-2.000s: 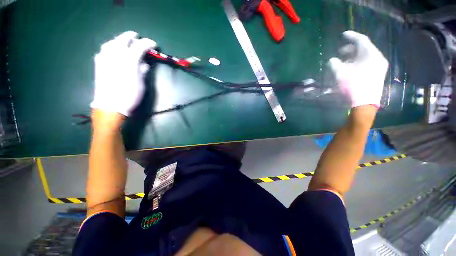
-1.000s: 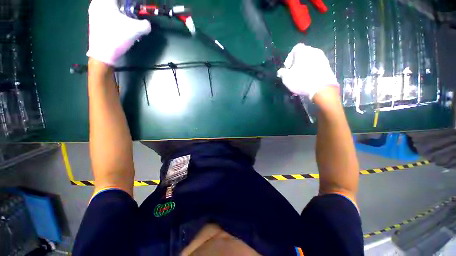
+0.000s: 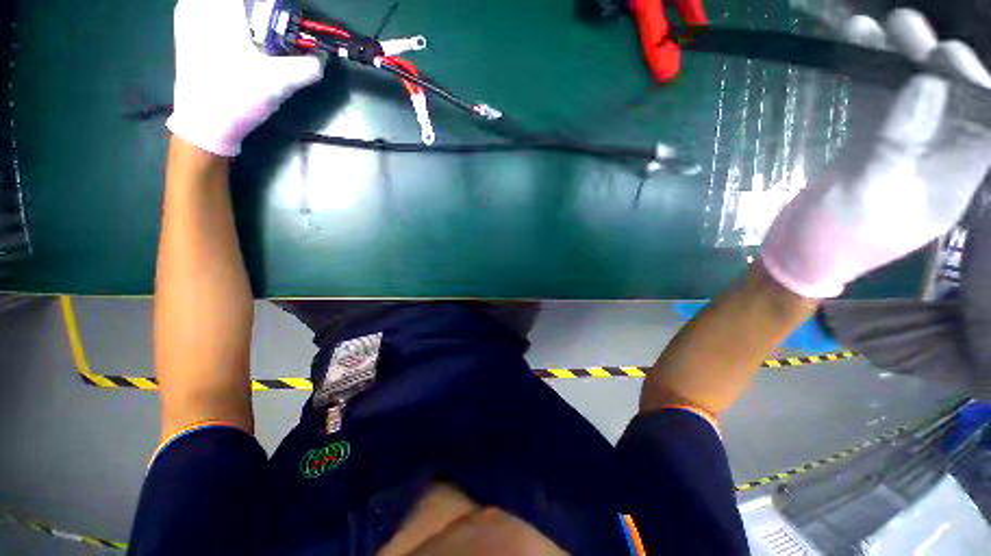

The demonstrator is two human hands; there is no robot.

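Observation:
My left hand (image 3: pixel 239 81), in a white glove, grips the silver-grey connector housing (image 3: pixel 272 24) at the top left. Red wires with ring terminals (image 3: pixel 422 114) stick out beside it. The black wire harness (image 3: pixel 522 141) runs right from there across the green mat, and a second branch passes below. Thin cable ties stick out from it, some blurred. My right hand (image 3: pixel 897 163), gloved and blurred, holds the steel ruler (image 3: pixel 782 49), which looks dark, raised at the upper right. The ruler's far end is partly hidden by the hand.
The red-handled tool (image 3: pixel 655 41) lies at the mat's far edge, cut off by the picture's top. A clear plastic tray (image 3: pixel 761 206) glares on the right. The green mat's front edge (image 3: pixel 435 298) runs before my body. Yellow-black tape (image 3: pixel 598 374) marks the floor.
My right hand has taken the steel ruler off the mat and moved up and right with it. My left hand has stayed at the connector end, moving up since the oldest frame.

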